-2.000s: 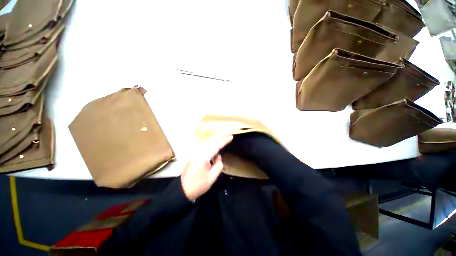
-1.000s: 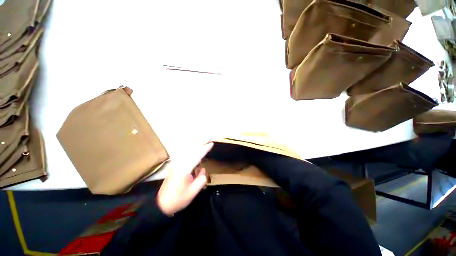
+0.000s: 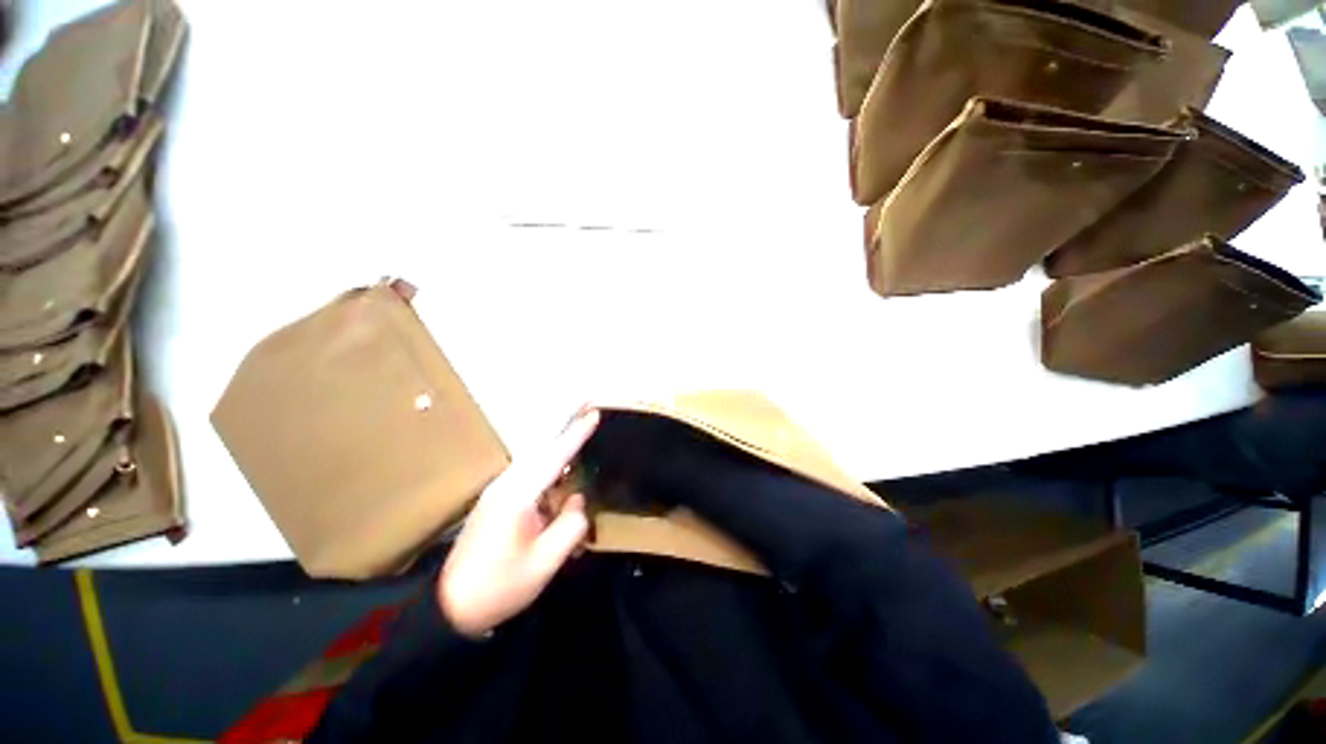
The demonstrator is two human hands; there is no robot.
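Observation:
A tan bag body (image 3: 778,433) lies at the table's near edge against my dark clothing, its mouth open towards me. My left hand (image 3: 512,538) grips the left end of the bag mouth, thumb and fingers on either side. My right sleeve reaches into the mouth, and my right hand is hidden inside the bag. Another tan bag body (image 3: 356,436) lies flat to the left, with a small shiny stud and a side tab at its top corner. A thin strip (image 3: 585,227) lies on the white table beyond the held bag.
Overlapping flat bags (image 3: 73,313) line the left side of the white table (image 3: 509,87). Several bags (image 3: 1018,204) stand at the right. A brown carton (image 3: 1083,618) is below the table at right, a red carton (image 3: 298,705) at lower left. A dark sleeve shows at the right edge.
My right arm has gone deeper into the bag, and the bag mouth has opened wider towards me. My left hand has moved to the bag's left end. The camera view has shifted.

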